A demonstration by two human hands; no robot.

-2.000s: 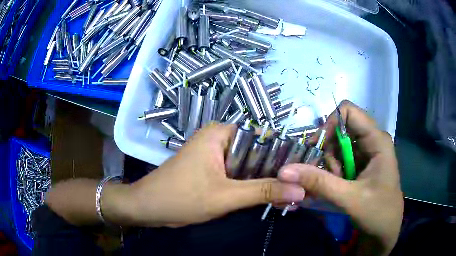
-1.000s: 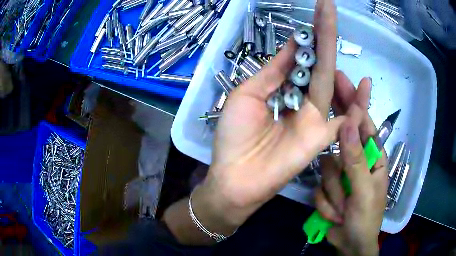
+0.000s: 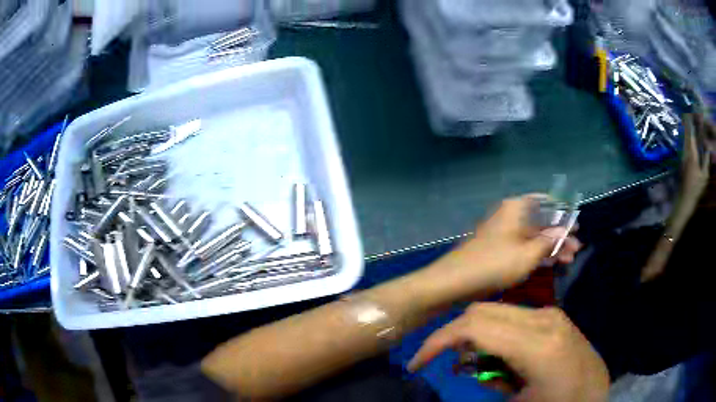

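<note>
My left hand (image 3: pixel 518 235) is stretched out to the right, past the bench's front edge. It is blurred and holds several metal cylinders (image 3: pixel 559 224) with thin rods. My right hand (image 3: pixel 534 349) is below it, palm down, with its index finger extended. A bit of the green-handled knife (image 3: pixel 491 376) shows under this hand; its blade is hidden. The white tray (image 3: pixel 345 228) stands on the bench at the left, with many loose cylinders (image 3: pixel 118 263) lying mostly in its left and front parts. A pale scrap (image 3: pixel 179 135) lies among them.
Blue bins with metal parts stand at the far left (image 3: pixel 27 286) and upper right (image 3: pixel 640 153). A blue surface (image 3: pixel 440 365) shows below my arm. Stacked clear boxes (image 3: pixel 479 71) stand at the back. A clear box (image 3: pixel 196 67) with cylinders is behind the tray. Another person's arm (image 3: pixel 683 204) is at the right.
The view has swung right. My left hand has moved from over the tray to the right of it with the cylinders. My right hand has left the tray with the knife.
</note>
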